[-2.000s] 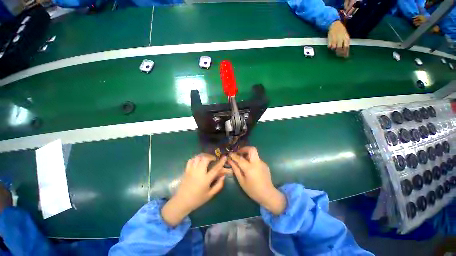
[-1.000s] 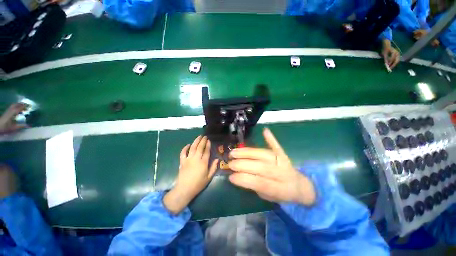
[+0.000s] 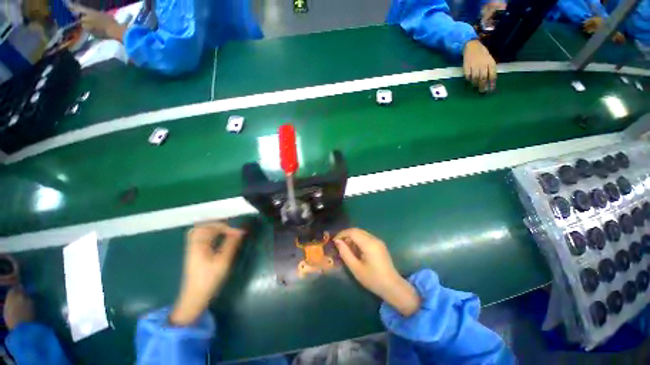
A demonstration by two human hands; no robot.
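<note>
The black fixture (image 3: 296,192) stands in front of me, its red clamp handle (image 3: 287,149) upright. The orange-brown nest (image 3: 313,256) below the clamp is uncovered, with no disc visible on it. My left hand (image 3: 204,260) is raised left of the fixture, fingers curled together and slightly blurred; whether it holds a part is unclear. My right hand (image 3: 369,265) is at the nest's right side, thumb and finger close together; no part can be made out in it.
The green belt (image 3: 342,128) carries square white parts (image 3: 235,124) and a blurred dark disc (image 3: 128,194). A tray of black discs (image 3: 595,242) is at right. White paper (image 3: 84,285) lies at left. People in blue sleeves are opposite, and another person's hand (image 3: 18,306) is at far left.
The clamp handle, pushed down under my right hand a second ago, is upright again. My left hand has moved left off the fixture; my right has drawn back to the nest's right side.
</note>
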